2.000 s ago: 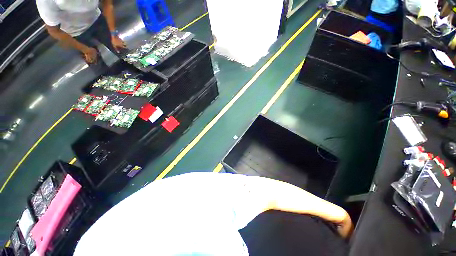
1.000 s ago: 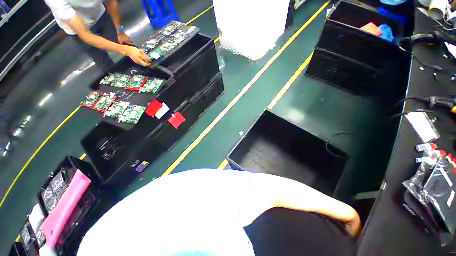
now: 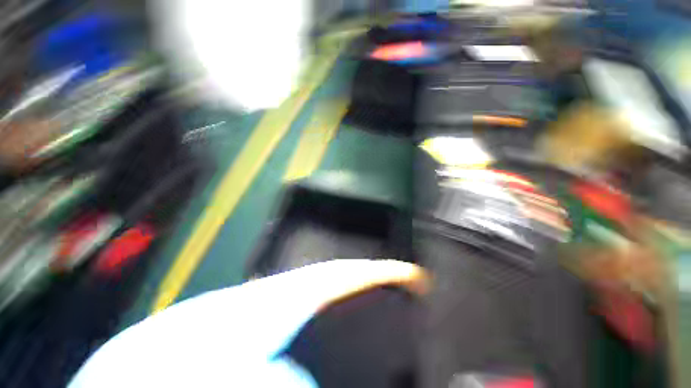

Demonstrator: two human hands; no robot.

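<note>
The whole view is strongly blurred. My left arm in a white sleeve reaches from the lower left to the bench edge. My left hand [image 3: 413, 279] is a small blur there; its fingers do not show. Bagged black units [image 3: 481, 208] lie on the black bench [image 3: 485, 311], beyond and to the right of that hand, with a blurred row of red parts beside them. A pale card [image 3: 458, 151] lies just beyond them. I cannot make out my right hand.
An open black crate [image 3: 341, 198] stands on the green floor left of the bench. More black crates and blurred circuit boards are at the left. A white block [image 3: 246, 45] stands at the top. Blurred red and orange shapes [image 3: 625, 265] are at the right.
The view has swung right, showing more of the bench and its right side. The crate, floor lines and bagged units now sit further left in the picture. Everything has become blurred.
</note>
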